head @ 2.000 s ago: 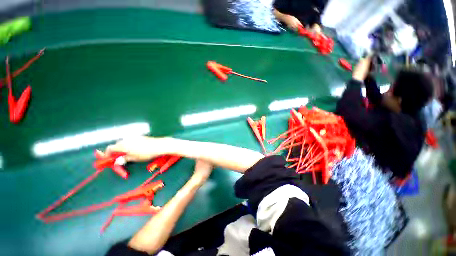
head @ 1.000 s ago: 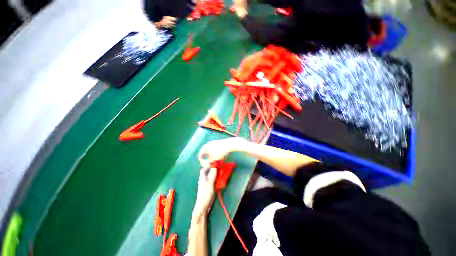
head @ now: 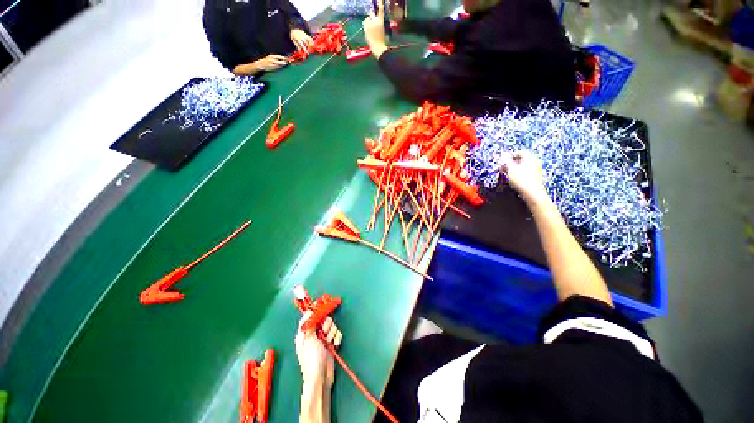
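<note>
My left hand (head: pixel 316 351) holds a red clamp (head: pixel 321 312) over the green bench edge, its red lead trailing down to the right. My right hand (head: pixel 524 172) is at the left part of the silvery heap of wire-like springs (head: pixel 579 178) on the black tray (head: pixel 517 216); its fingertips touch the heap, and whether they hold a piece is too small to tell. A large red clamp pile (head: pixel 422 149) lies left of that heap, leads pointing toward me. A single clamp (head: pixel 341 228) lies between the pile and my left hand.
Spaced clamps lie on the green belt (head: pixel 165 285), one farther off (head: pixel 279 134). More red clamps (head: pixel 257 385) lie left of my left hand. A blue crate (head: pixel 488 268) supports the tray. A second black tray (head: pixel 169 128) with silvery parts and two people in black are beyond.
My right hand has left the clamp beside my left hand and moved up and right to the silvery heap. My left hand still holds the clamp, slightly lower and left. The view has shifted.
</note>
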